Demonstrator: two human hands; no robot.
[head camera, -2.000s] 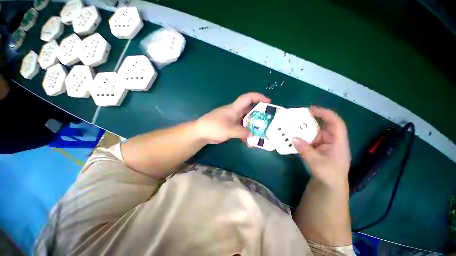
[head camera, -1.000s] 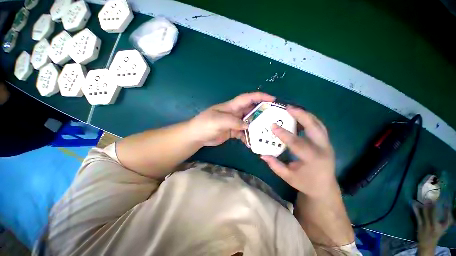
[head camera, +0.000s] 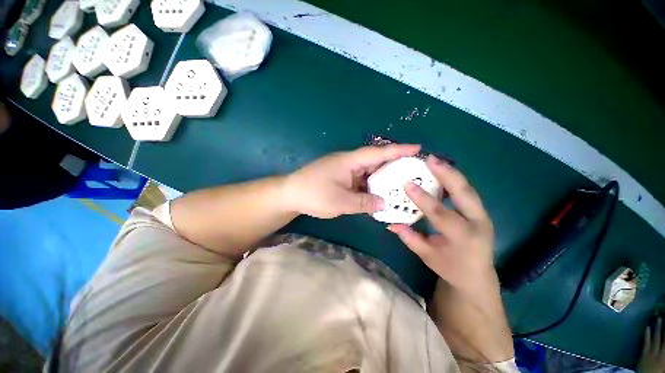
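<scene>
A white hexagonal housing (head camera: 396, 191) is held between my two hands above the dark green bench, its face with small holes and a row of dark slots turned up. My left hand (head camera: 343, 182) grips its left side, thumb on the near left edge. My right hand (head camera: 452, 218) holds its right side, with a finger on the face and the thumb at the near edge. No green board shows in it; its underside is hidden. A dark speckled patch behind the housing is partly covered by my hands.
Several white hexagonal units (head camera: 152, 113) stand grouped at the left, beside a white part in a clear plastic bag (head camera: 237, 45). A black electric screwdriver (head camera: 558, 233) with its cord lies at the right. Beyond it are an open shell (head camera: 621, 289) and another person's hand (head camera: 651, 350).
The cover, first beside the open shell, has come over it and the green board is now hidden. Another person's hand appeared at the far right and drew back, leaving an open shell there.
</scene>
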